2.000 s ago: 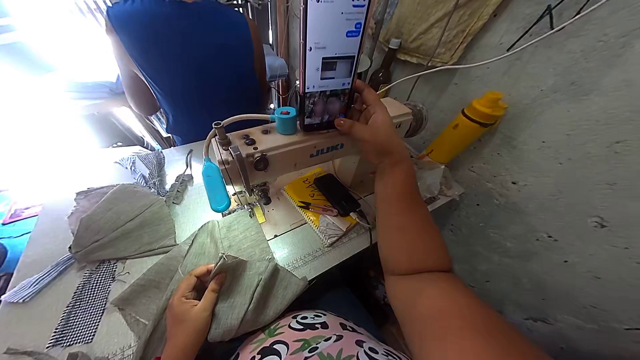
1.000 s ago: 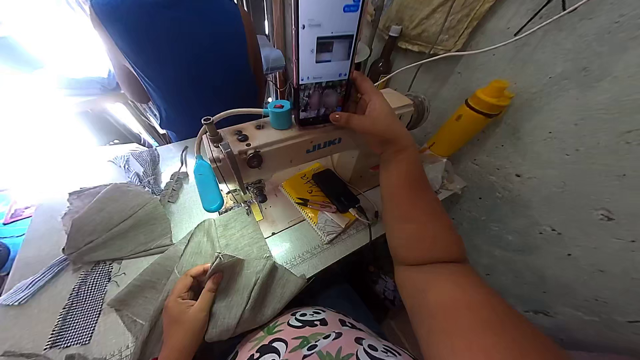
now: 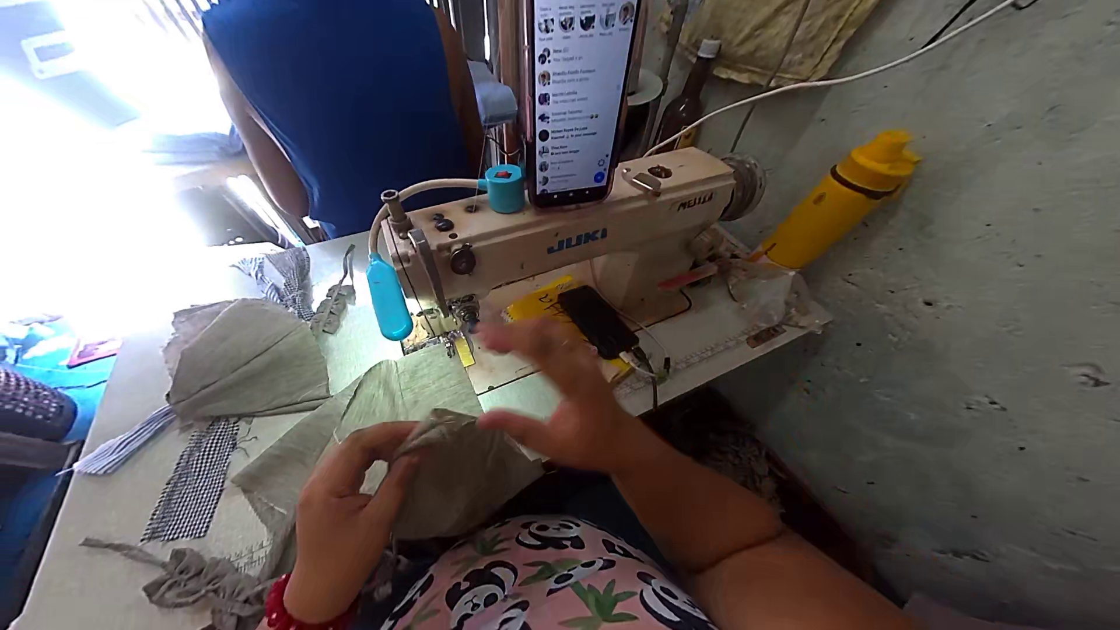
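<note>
My left hand point(image 3: 354, 499) pinches the folded edge of a grey-green fabric piece point(image 3: 464, 481) above my lap. My right hand point(image 3: 569, 402), slightly blurred, has its fingers spread just right of that fold, in front of the sewing machine's bed. Part of the fabric lies near the needle area of the cream Juki sewing machine point(image 3: 569, 241). A lit smartphone point(image 3: 577, 105) stands upright against the top of the machine, with no hand on it. A blue clip-on lamp point(image 3: 389, 297) hangs by the needle. A dark phone point(image 3: 599, 322) with a cable plugged in rests on a yellow notebook point(image 3: 538, 299).
Another grey fabric piece point(image 3: 249, 359), a checkered strip point(image 3: 192, 481) and bunched grey strips point(image 3: 197, 577) lie on the table at left. A yellow bottle point(image 3: 831, 201) leans by the wall. A person in blue point(image 3: 350, 96) sits beyond the machine. A white cable point(image 3: 814, 83) crosses the wall.
My right hand has let go of the upright phone and come down beside the fabric. The phone's screen shows a different page. My left hand still holds the fabric.
</note>
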